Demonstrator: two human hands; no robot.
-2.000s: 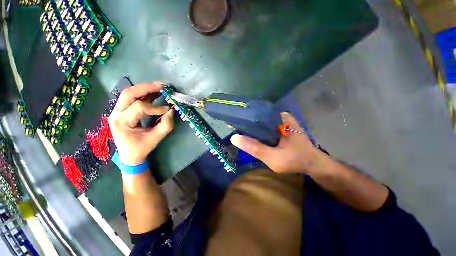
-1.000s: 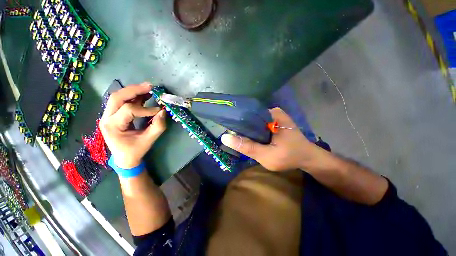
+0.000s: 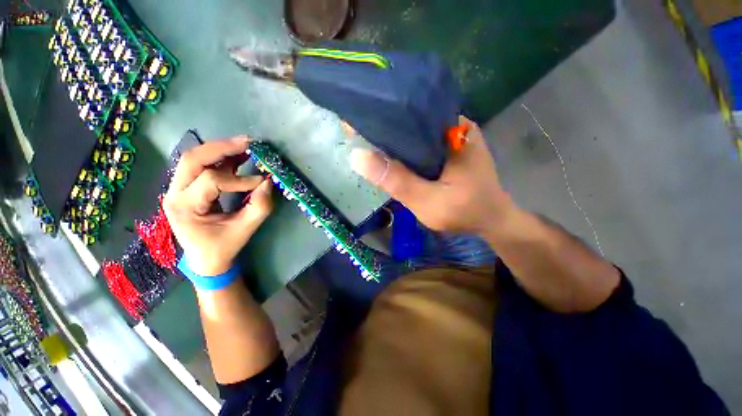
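Note:
My left hand [image 3: 216, 203], with a blue wrist strap [image 3: 207, 276], is at the upper end of a green PCB strip [image 3: 313, 210]. Its fingertips are pinched there; whether they hold a lead wire is too small to tell. The strip slants down to the right towards my body. My right hand [image 3: 451, 183] grips the dark blue soldering gun [image 3: 378, 101], its orange part [image 3: 458, 136] by the fingers. The gun's metal tip [image 3: 259, 62] points left, above and apart from the strip. Red lead wires [image 3: 122, 288] and black lead wires [image 3: 145, 268] lie left of my left hand.
PCB panels [image 3: 102, 57] lie at the upper left around a black sheet [image 3: 61, 150]. A round brown dish [image 3: 317, 18] is at the top of the green mat. Blue plier-like handles [image 3: 404, 236] show under my right hand. The metal conveyor edge [image 3: 106, 357] is lower left.
My right hand has lifted the soldering gun up and away from the strip, towards the round dish. My left hand and the strip have shifted slightly left since the earliest frame.

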